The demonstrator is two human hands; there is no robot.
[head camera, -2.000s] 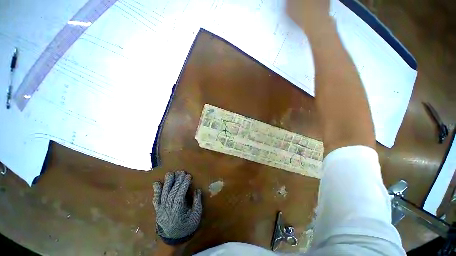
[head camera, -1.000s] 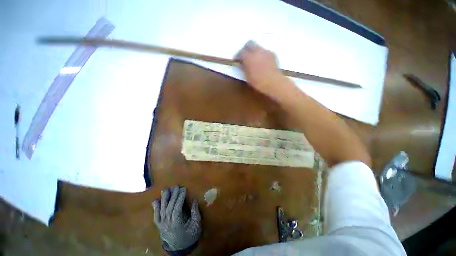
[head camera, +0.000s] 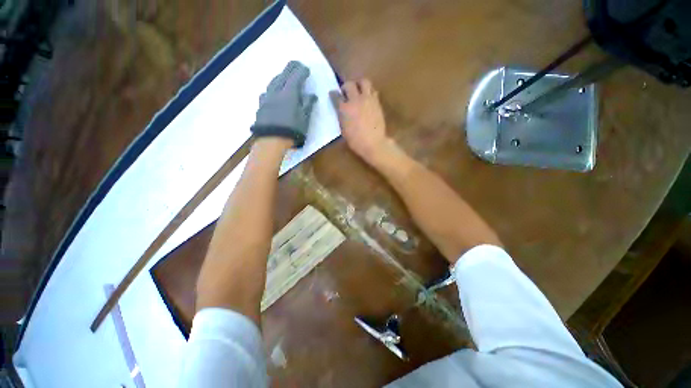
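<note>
The white paper marker (head camera: 170, 170) lies on a dark fabric lay (head camera: 140, 148), whose edge shows along the far left side. My gloved left hand (head camera: 283, 106) lies palm down on the paper near its narrow end, at the upper end of a thin brown stick (head camera: 170, 229). Whether it touches the stick is hidden. My bare right hand (head camera: 361, 120) is at the right edge of the lay, fingers apart and fingertips against the edge; it holds nothing that I can see.
A cutter's shiny base plate (head camera: 536, 120) stands at the upper right, under a dark machine body (head camera: 644, 34). A pale printed weight (head camera: 303, 254) lies below my forearms. A silver clamp (head camera: 385, 333) lies near me, and a purplish ruler (head camera: 123, 337) at lower left.
The view has swung right along the table. My right hand has let go of the stick, which lies on the paper. My gloved left hand has moved from the bare table onto the paper.
</note>
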